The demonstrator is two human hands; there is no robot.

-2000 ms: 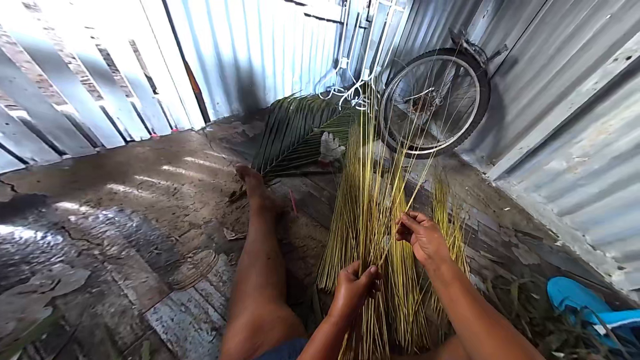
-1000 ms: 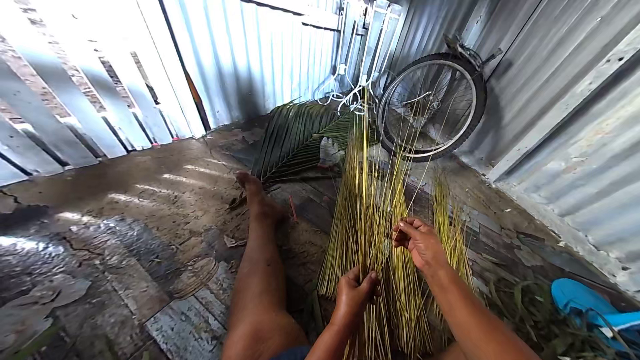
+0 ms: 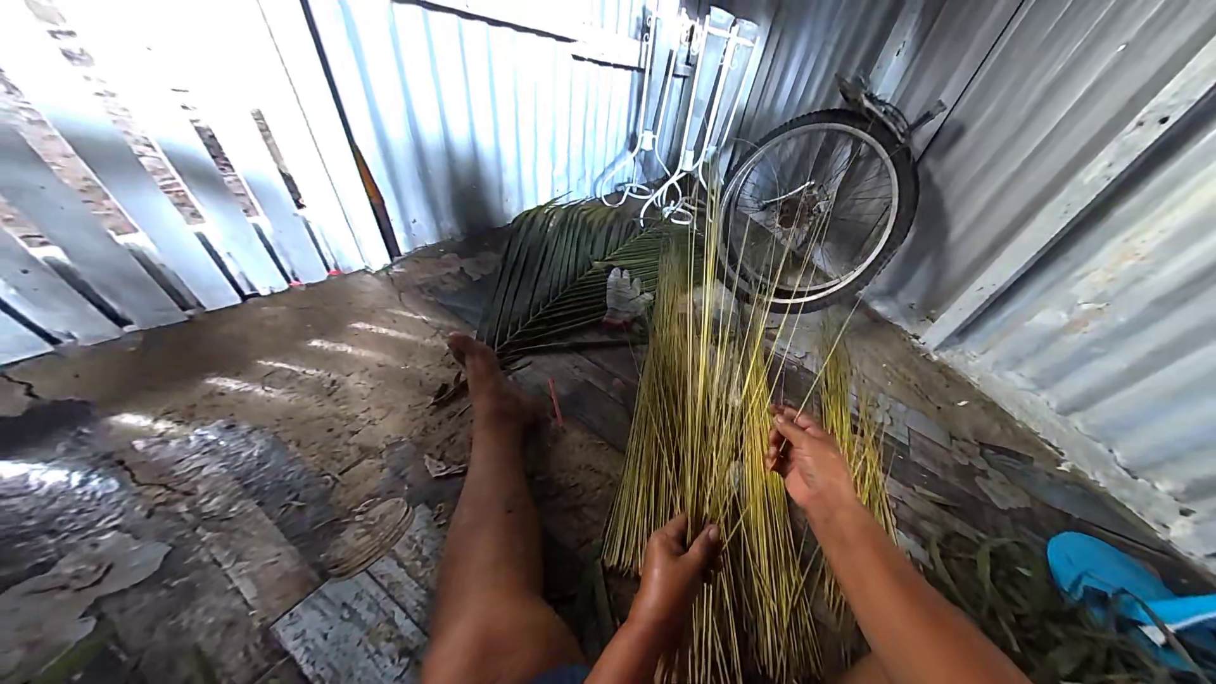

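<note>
A large spread of thin yellow-green palm leaf midribs (image 3: 665, 456) lies on the floor between my legs, its thin ends pointing away from me. My left hand (image 3: 681, 560) pinches some midribs near their lower ends, thumb and fingertips together. Farther up and to the right, my right hand (image 3: 803, 451) has its fingertips closed on one or a few thin midribs, several of which fan upward. A smaller bunch of midribs (image 3: 850, 437) lies right of my right hand. Green palm fronds (image 3: 560, 275) rest beyond my bare foot, with a whitish glove-like item (image 3: 625, 296) on them.
A bicycle wheel (image 3: 898, 180) leans near the corrugated metal wall (image 3: 1092, 285). White wire stands (image 3: 698, 142) are in the corner. A blue shoe (image 3: 1102, 565) and stripped leaves (image 3: 988, 589) lie at right. My bare leg (image 3: 489, 513) stretches out at left; a slatted fence (image 3: 190, 190) is behind.
</note>
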